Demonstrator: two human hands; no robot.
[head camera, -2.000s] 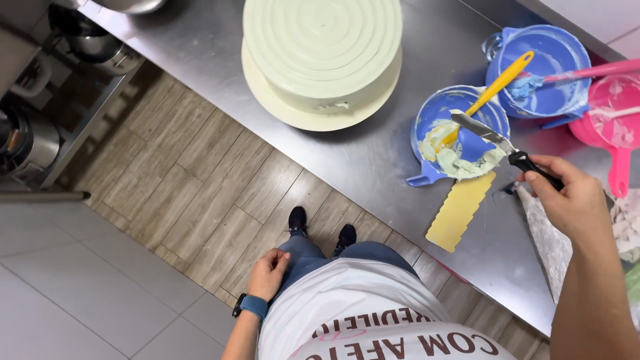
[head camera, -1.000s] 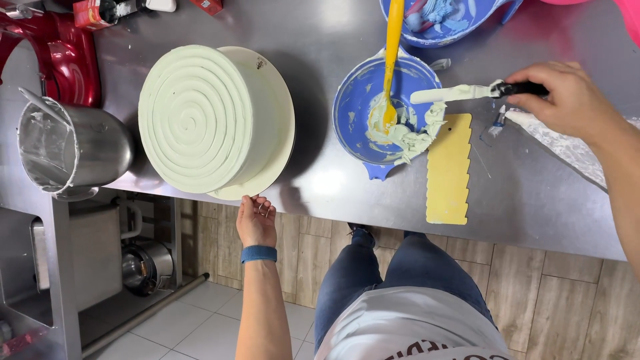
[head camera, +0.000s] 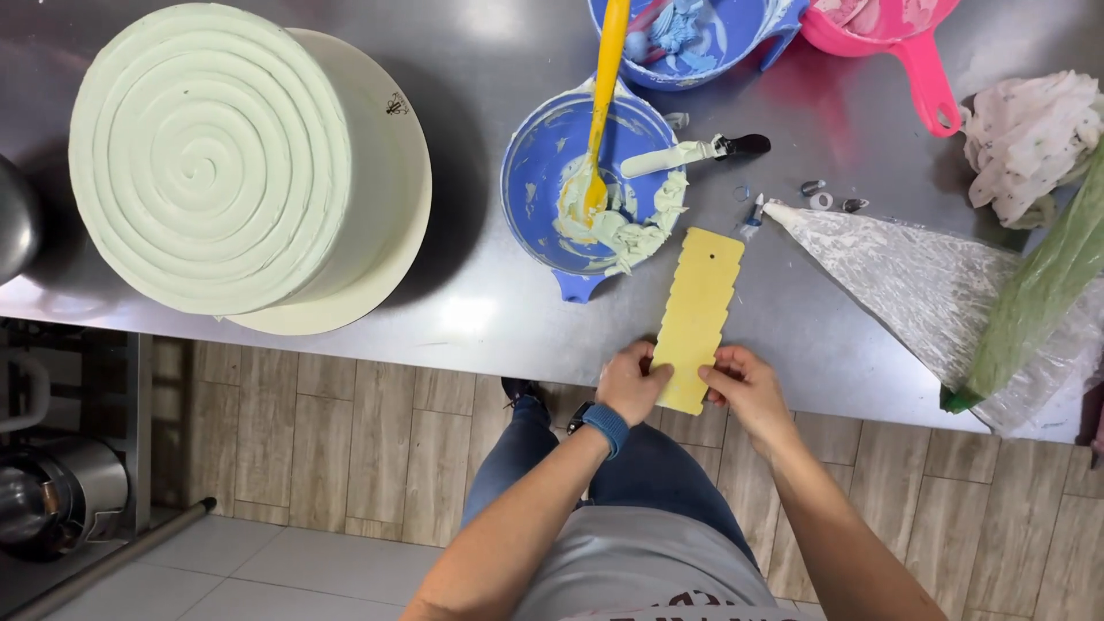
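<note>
My left hand (head camera: 631, 379) and my right hand (head camera: 749, 390) grip opposite sides of the lower end of a yellow notched icing comb (head camera: 697, 315) at the table's front edge. Above it, a blue mixing bowl (head camera: 539, 203) holds pale green frosting and a yellow spatula (head camera: 605, 95). A small offset spatula with a black handle (head camera: 743, 146) lies across the bowl's right rim, its blade coated with frosting. To the left, a tall pale green cake (head camera: 203, 164) with a spiral top stands on a round board (head camera: 405, 216).
Another blue bowl (head camera: 690, 84) with blue frosting and a pink bowl (head camera: 927, 78) are at the back. Piping tips (head camera: 821, 201), a clear piping bag (head camera: 897, 259), a green piping bag (head camera: 1035, 293) and a crumpled cloth (head camera: 1026, 138) lie to the right on the metal table (head camera: 483, 345).
My right hand has let go of the offset spatula, which now rests on the bowl. My left hand has moved from beside the cake board to the comb, and both hands now hold the comb.
</note>
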